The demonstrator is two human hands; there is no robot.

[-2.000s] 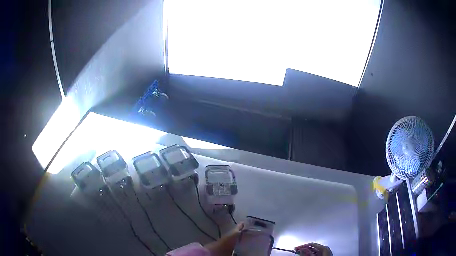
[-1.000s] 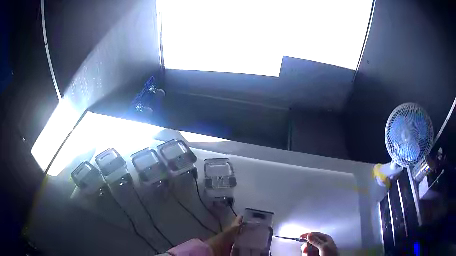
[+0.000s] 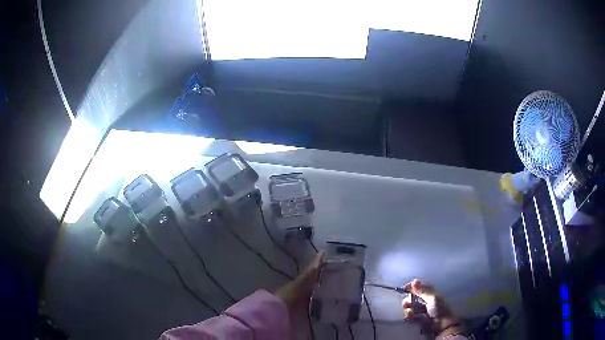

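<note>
A pale rectangular floodlight (image 3: 339, 285) with a dark bracket is at the lower centre, its back towards me. My left hand (image 3: 306, 272) is shut on its left side; the fingers behind it are hidden. My right hand (image 3: 424, 304) holds a thin rod, probably a screwdriver (image 3: 386, 286), whose tip points left at the floodlight's right side. I cannot tell if it touches. Another floodlight (image 3: 290, 198) lies just behind. Several more floodlights (image 3: 196, 190) stand in a row on the left, with black cords (image 3: 247, 248) running towards me.
The white table (image 3: 424, 219) has yellow marks at right. A fan (image 3: 546, 133) stands at the right above dark slotted trays (image 3: 538, 232). A dark device (image 3: 494, 320) lies at the lower right. A blue mesh item (image 3: 192, 96) is behind the table, left of centre.
The view has tilted down, so the scene sits higher and more cords and the dark lower-right device show. Both hands keep their holds; the rod still points at the floodlight.
</note>
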